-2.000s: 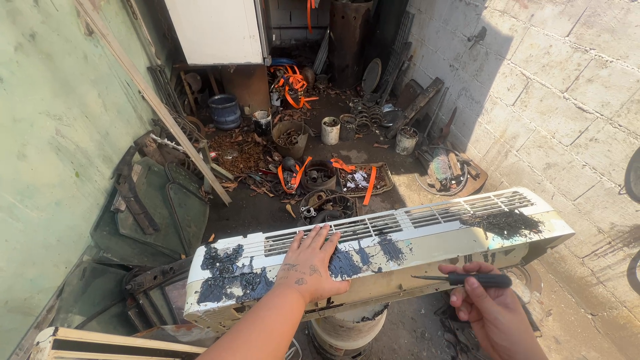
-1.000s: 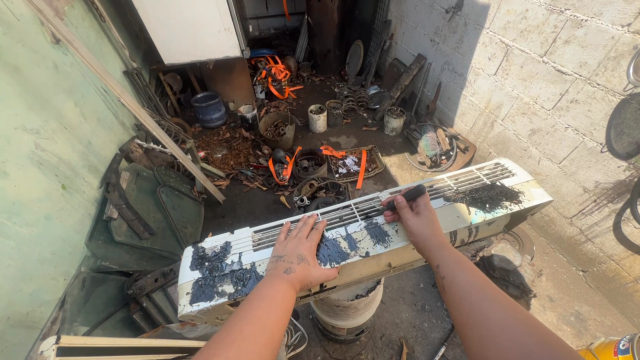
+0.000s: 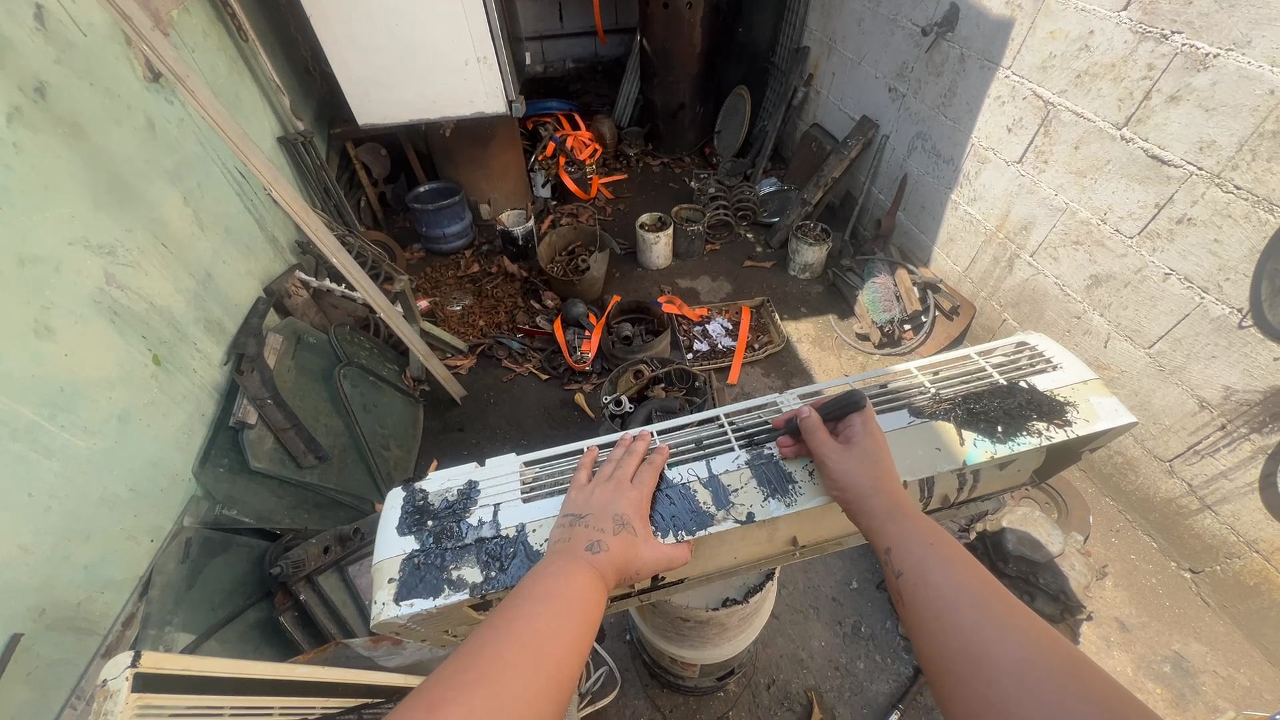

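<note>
A long white slatted plastic housing, like that of a wall air conditioner (image 3: 740,500), lies across a white bucket (image 3: 705,625). Black tarry residue marks it at the left end, the middle and near the right end. My left hand (image 3: 615,510) rests flat on its top left of the middle, fingers spread. My right hand (image 3: 845,455) grips a black-handled tool (image 3: 840,405) over the slats; its tip lies among the slats, and its kind cannot be told.
A second slatted cream housing (image 3: 250,685) is at the lower left. Beyond stand tins and buckets of metal scrap (image 3: 575,260), a blue container (image 3: 441,216), coil springs (image 3: 725,205) and a basket with orange straps (image 3: 760,335). A wooden plank (image 3: 290,210) leans at left; a block wall (image 3: 1130,200) is at right.
My right hand has moved from the housing's front edge up to the slats, with the black-handled tool still in it. My left hand stays on the housing's top.
</note>
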